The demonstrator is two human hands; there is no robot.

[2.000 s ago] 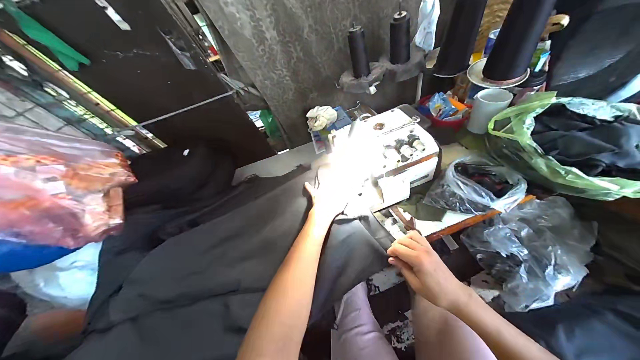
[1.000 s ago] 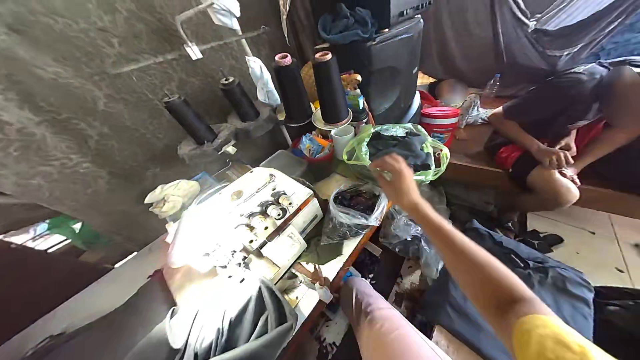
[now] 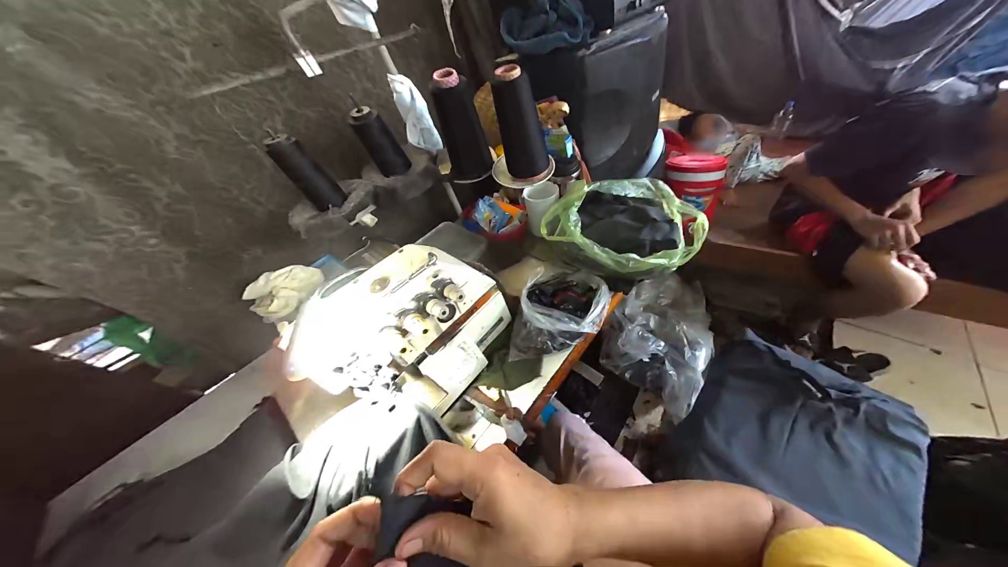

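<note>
At the bottom centre my right hand (image 3: 492, 504) pinches dark fabric between thumb and fingers. My left hand (image 3: 342, 535) grips the same piece just to its left, partly cut off by the lower edge. A large dark cloth (image 3: 228, 504) spreads from my hands leftward over the table, its folds lying against the front of a white overlock sewing machine (image 3: 465, 303). A glaring light washes out the machine's left side and the nearby cloth, so the needle area cannot be made out.
Black thread cones (image 3: 520, 122) stand behind the machine. Right of it are a clear plastic bag (image 3: 563, 311) with dark contents, a green plastic bag (image 3: 693, 236) of black cloth and a white cup (image 3: 540, 206). A seated person (image 3: 874, 173) is at the right, another person lies farther back.
My right hand has come back from near the green bag to the dark fabric. My left hand has come away from the machine's bright area toward the bottom edge. Earlier, the view swung right.
</note>
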